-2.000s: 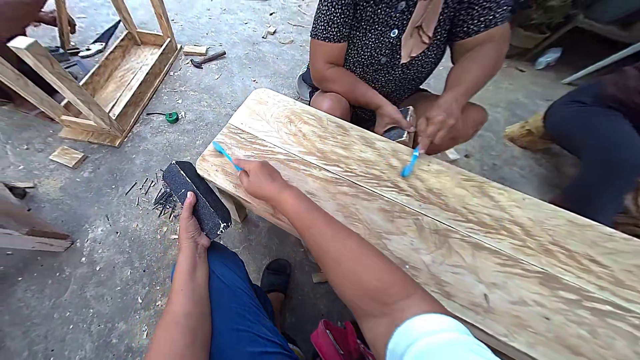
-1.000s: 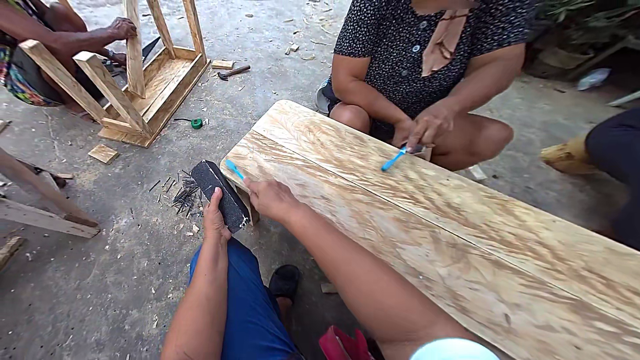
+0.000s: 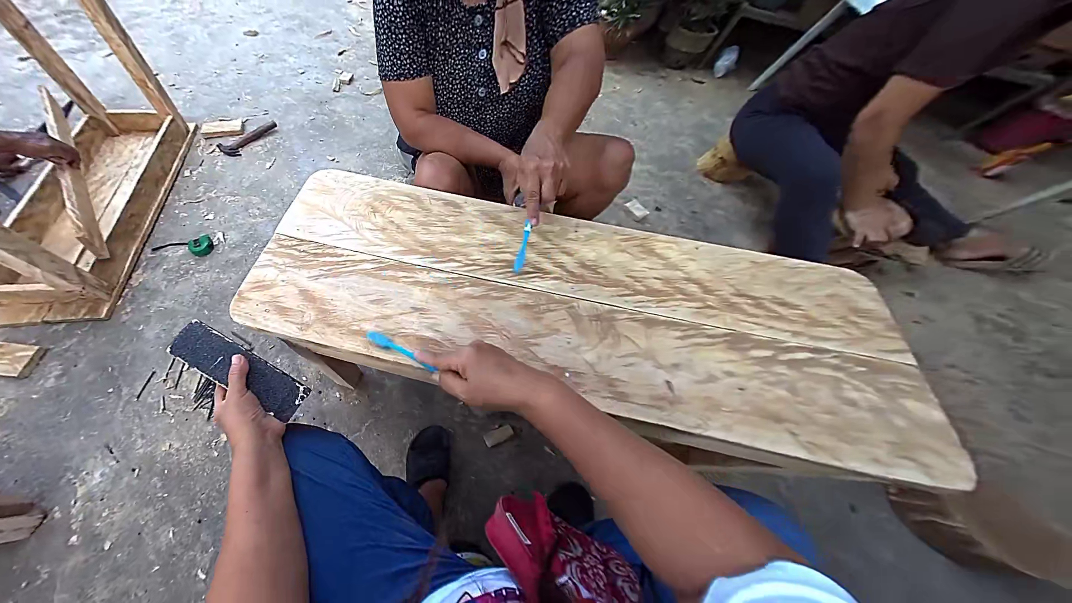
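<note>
My right hand (image 3: 486,377) is closed around the handle of a blue toothbrush (image 3: 394,345), whose head lies over the near edge of a wooden bench top (image 3: 636,335). The top bears brown streaks and a long seam between two boards. Left of the bench, my left hand (image 3: 244,406) holds a dark, rough-faced block (image 3: 239,368), its thumb on the face; the block's material is not certain. Across the bench, a person's hand (image 3: 540,172) holds a second blue toothbrush (image 3: 523,247) against the top.
An upturned wooden frame (image 3: 126,193) stands at the left, with another person's hand (image 3: 42,149) on a slat. A hammer (image 3: 247,138), a green tape measure (image 3: 201,245) and wood scraps (image 3: 18,358) lie on the concrete. A person (image 3: 837,159) sits at the right. A red bag (image 3: 561,544) is at my lap.
The view has shifted, now showing more of the bench's right end. My right hand with its toothbrush has moved along the near edge, away from the bench's left end.
</note>
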